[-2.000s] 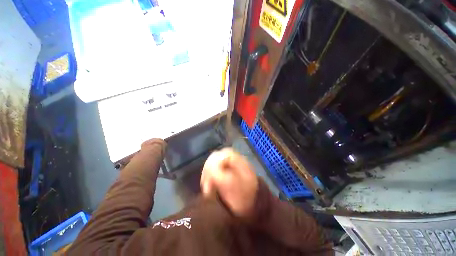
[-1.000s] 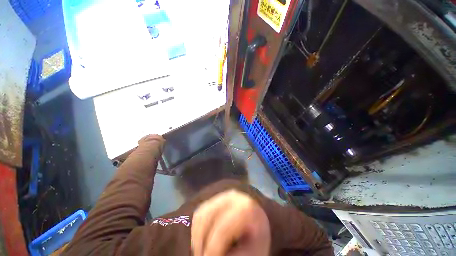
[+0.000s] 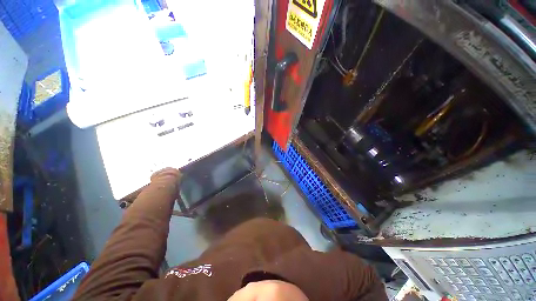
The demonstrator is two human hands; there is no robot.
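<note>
On the white table top (image 3: 205,138) lie small grey parts (image 3: 157,123) in two groups, with two short dark bars (image 3: 166,131) just in front of them. My left hand (image 3: 167,174) rests at the table's front edge, small and mostly at the sleeve end; its fingers cannot be made out. My right hand (image 3: 267,291) is close below the camera, cut off by the bottom edge, its fingers hidden. A yellow-handled tool (image 3: 247,88) lies at the table's right side.
A blue tray (image 3: 88,114) stands at the table's back. The red machine door (image 3: 282,76) stands right of the table, beside the dark mould area (image 3: 376,154). A blue mesh crate (image 3: 311,187) is below. A keypad panel (image 3: 470,273) is at lower right.
My right hand has moved down from in front of the chest to the bottom edge. My left hand stays at the table edge. The view has shifted slightly; the parts lie as before.
</note>
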